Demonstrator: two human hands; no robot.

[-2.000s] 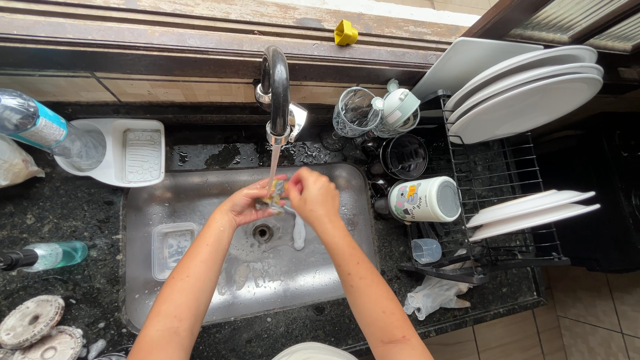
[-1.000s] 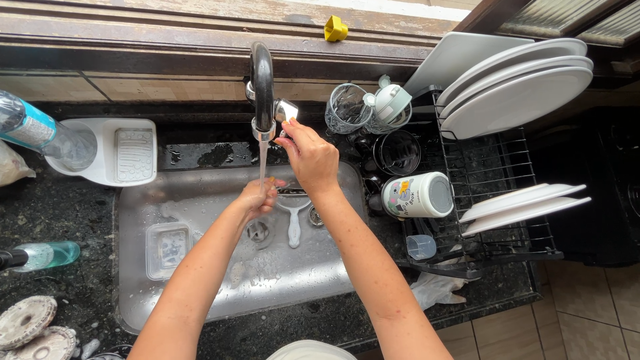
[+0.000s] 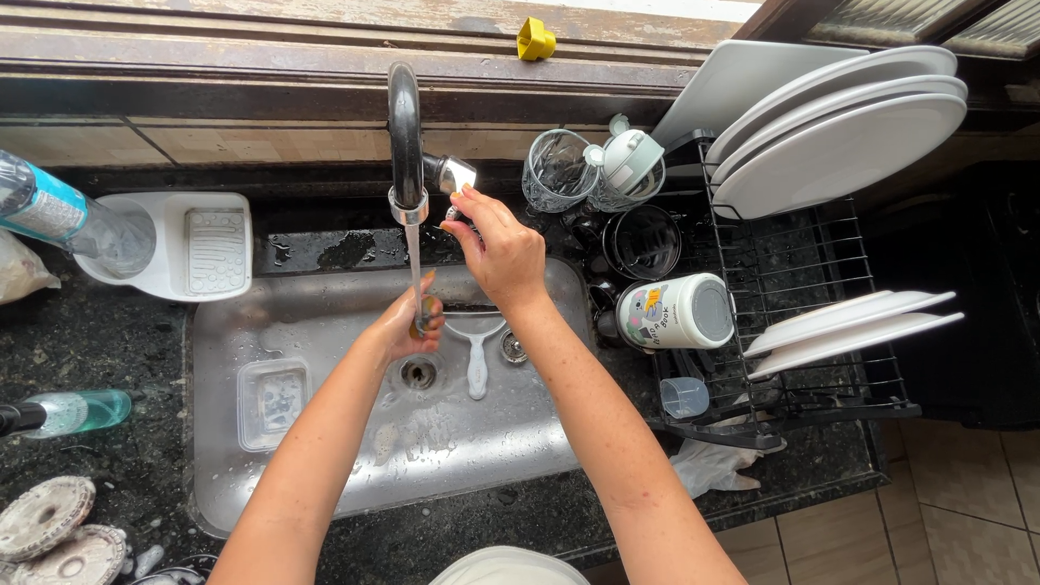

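Water runs from the black faucet [image 3: 405, 138] over my left hand [image 3: 412, 325], whose curled fingers are around a small dark thing, partly hidden and too unclear to name. My right hand [image 3: 508, 248] is on the tap's chrome handle [image 3: 456, 174], thumb and fingertips touching its lower part. Below the hands is the steel sink [image 3: 455, 443] with an open drain [image 3: 418, 372]. A white-handled squeegee-like tool [image 3: 478, 366] lies in the basin beside a metal drain strainer [image 3: 513, 347]. A clear plastic container [image 3: 274, 404] sits at the basin's left.
Right of the sink stand glasses [image 3: 559, 171], a white printed mug [image 3: 677, 312] and a black dish rack [image 3: 800, 276] holding white plates [image 3: 845, 150]. At left are a white soap caddy [image 3: 219, 252], a plastic bottle [image 3: 61, 207], a green spray bottle [image 3: 77, 412] and foamy burner parts [image 3: 49, 520].
Two seconds ago both hands were together under the water. My right hand has since moved up to the tap handle, and the white-handled tool now lies in full view in the basin.
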